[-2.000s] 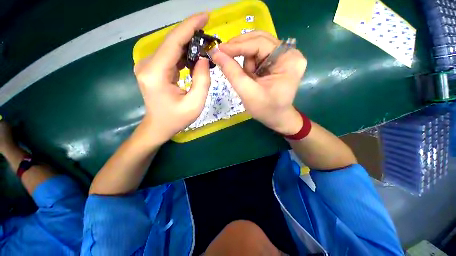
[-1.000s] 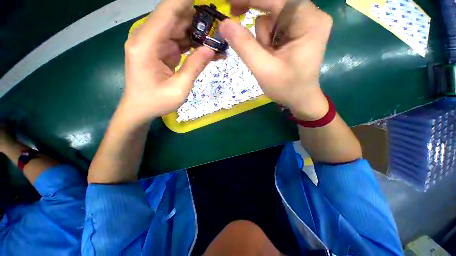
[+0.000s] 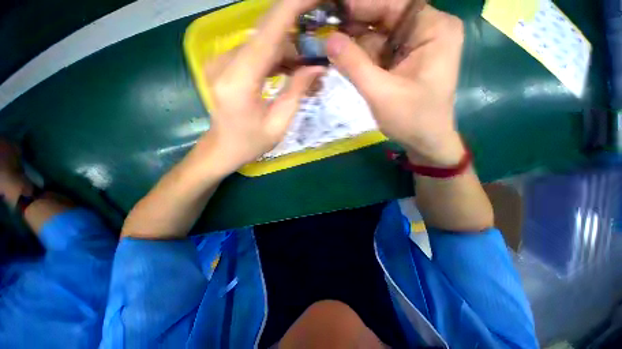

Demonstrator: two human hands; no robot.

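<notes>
A small black electronic unit (image 3: pixel 318 33), blurred, is held between my two hands above the back of the yellow tray (image 3: pixel 245 168). It shows a yellow-orange patch and a pale grey part. My left hand (image 3: pixel 249 102) has its fingers at the unit's left side, its thumb low beside it. My right hand (image 3: pixel 409 85) presses its thumb on the unit's right side, its other fingers partly cut off by the top edge. A dark slim shape lies in the right fingers, too blurred to name. White pieces (image 3: pixel 327 116) lie heaped in the tray.
A yellow and white label sheet (image 3: pixel 552 48) lies at the upper right on the green bench (image 3: pixel 136 109). Stacked clear blister trays (image 3: pixel 569 218) stand at the far right. A white rail (image 3: pixel 82 51) curves behind. Another person's arm in a blue sleeve (image 3: pixel 75 252) is at the left.
Both hands and the unit have moved up and to the right. The right thumb is now on the unit. The silver tweezers, seen clearly earlier in the right hand, no longer show clearly.
</notes>
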